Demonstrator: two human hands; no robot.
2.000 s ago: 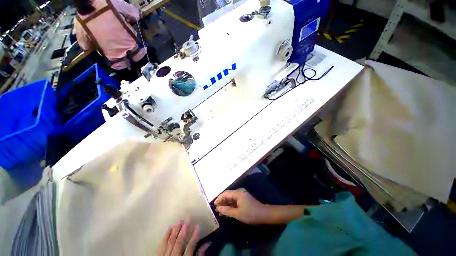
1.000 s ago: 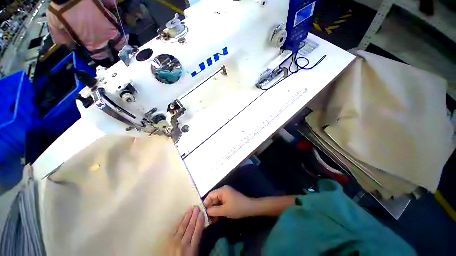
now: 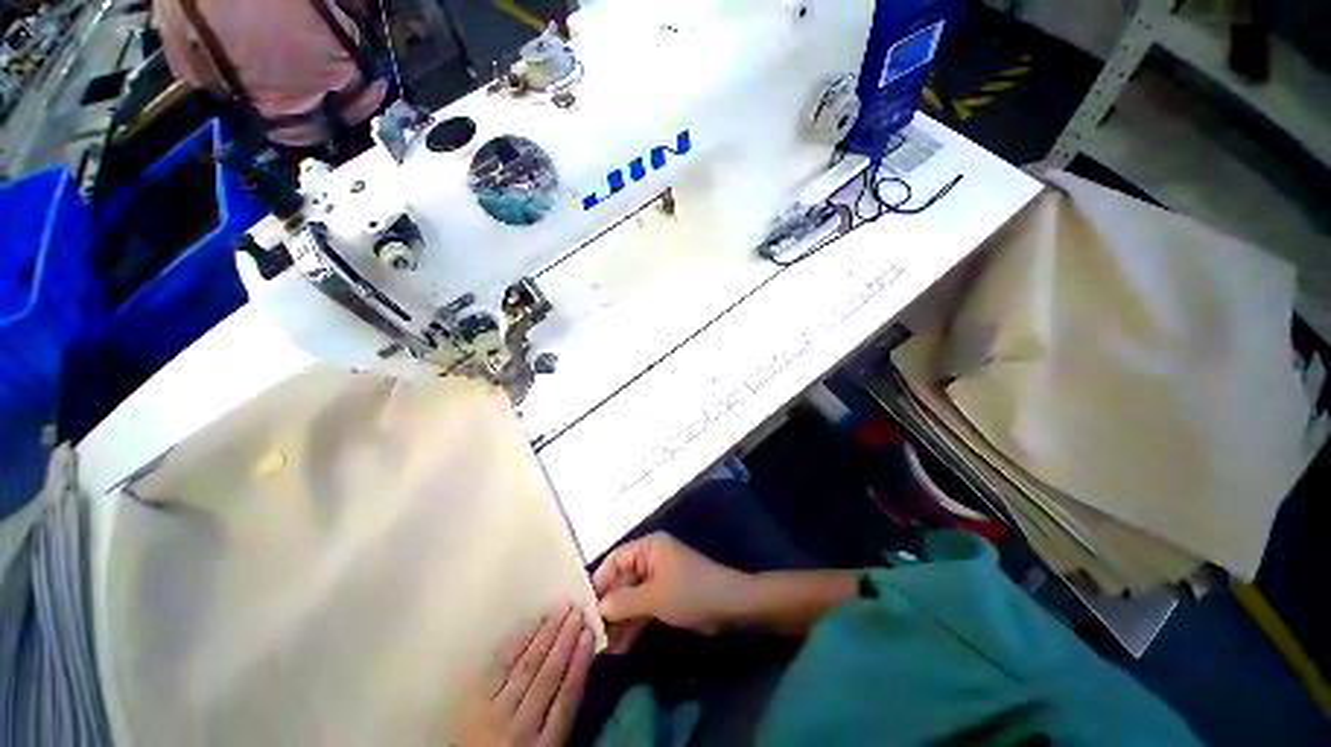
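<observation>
A large beige fabric panel lies on the left of the white sewing machine, its upper corner at the presser foot area. A small yellow spot shows on it. My left hand lies flat on the panel near its right edge, fingers together, partly cut off by the bottom edge. My right hand pinches the panel's right edge at its lower corner, close to my left fingertips.
Beige panels are piled at the right. Dark snips with black cord lie on the white tabletop. A grey layered stack is at far left. Blue bins and a person in pink are behind the machine.
My right hand has come to the panel's edge and my left hand has moved up beside it. The panel's upper part has shifted slightly toward the machine. The view has shifted.
</observation>
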